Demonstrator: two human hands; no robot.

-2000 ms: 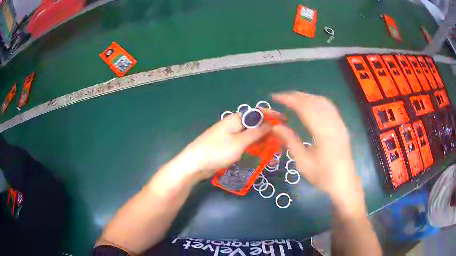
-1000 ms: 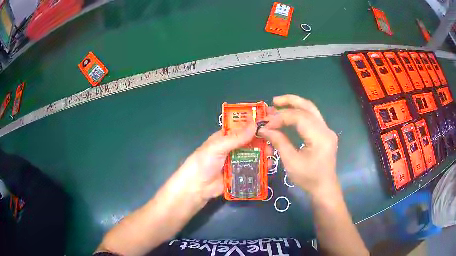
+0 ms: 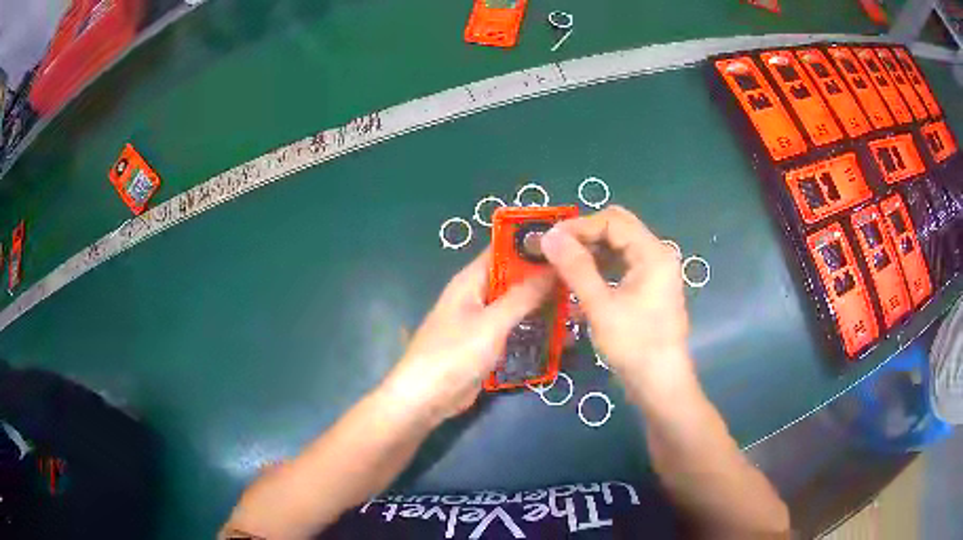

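Note:
My left hand [image 3: 449, 343] holds an orange housing [image 3: 507, 276] upright in front of me, thumb across its middle. A dark circuit board [image 3: 525, 353] fills the near end. A round dark speaker [image 3: 527, 242] sits at the far end of the housing. My right hand [image 3: 623, 285] has its fingertips on the speaker's right side; they hide part of it, and I cannot tell whether they grip it. Several thin white rings lie around the housing, such as one at the near side [image 3: 595, 409] and one at the left [image 3: 456, 233].
A black tray [image 3: 779, 188] with rows of orange units is at the right. A pale rail [image 3: 422, 103] crosses behind. Beyond it, the green belt carries orange units [image 3: 135, 179], a loose ring [image 3: 561, 19] and a white strip [image 3: 562, 40]. A dark sleeve [image 3: 63, 422] is at the left.
The speaker, earlier in my fingers, now lies at the housing's far end, with my right fingertips on it. The belt units have moved left. The view has shifted, and more rings show.

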